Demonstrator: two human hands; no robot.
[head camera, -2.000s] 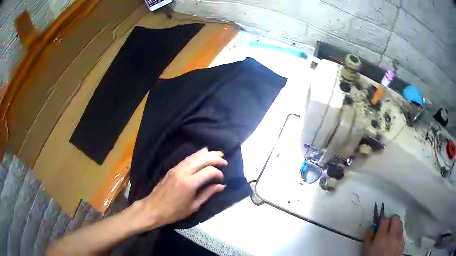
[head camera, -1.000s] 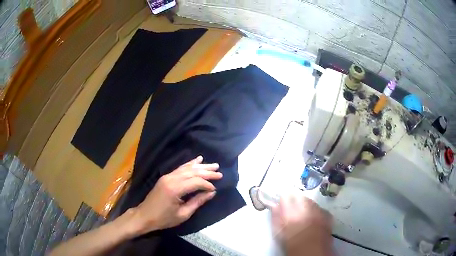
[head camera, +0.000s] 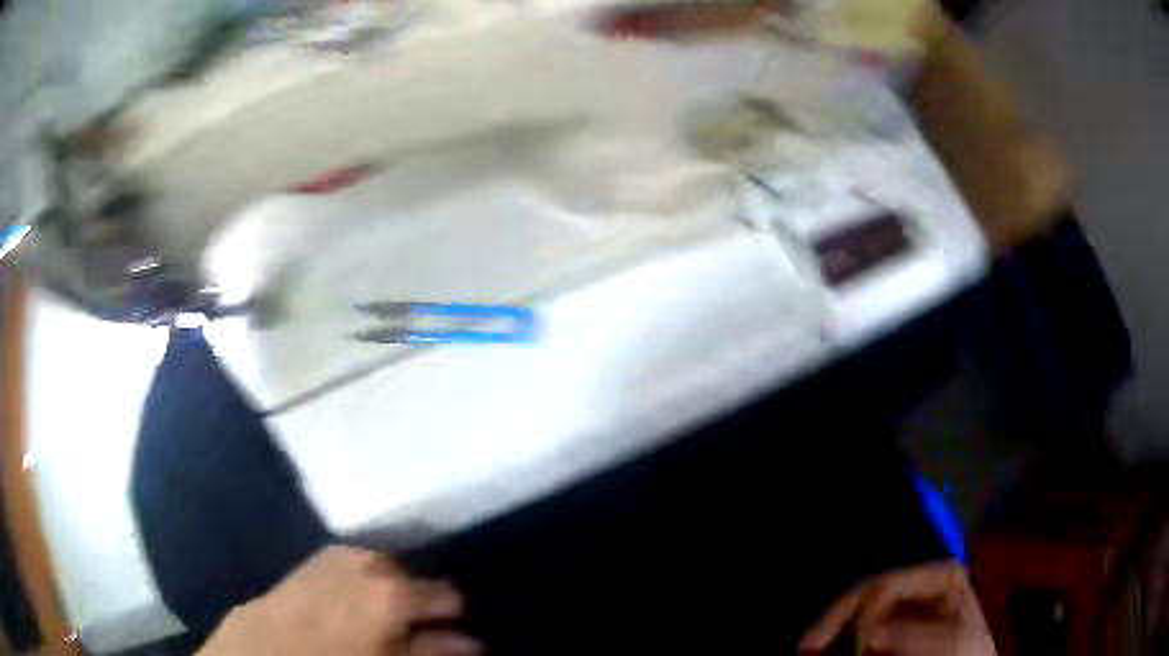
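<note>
The view is blurred. A dark garment panel (head camera: 212, 474) lies on the white table at the left, its narrow top end at the needle area of the sewing machine (head camera: 423, 141). My left hand (head camera: 340, 602) is at the bottom, at the panel's lower right edge, cut off by the frame. My right hand (head camera: 910, 609) is at the bottom right against dark material, fingers curled; whether it grips cloth is unclear. Blue-handled thread snips (head camera: 468, 323) lie on the machine bed, blades pointing left.
A small dark control panel (head camera: 865, 247) sits at the table's right end. Dark blue cloth (head camera: 1058, 320) hangs beyond it. A red stool or crate (head camera: 1064, 564) stands low at the right, near a bright blue strip (head camera: 940, 513). A brown cardboard-like shape (head camera: 994, 141) is behind.
The view has swung right and down. A dark panel now reaches the needle area. My right hand has moved from the machine bed to beyond the table's front edge, at the right.
</note>
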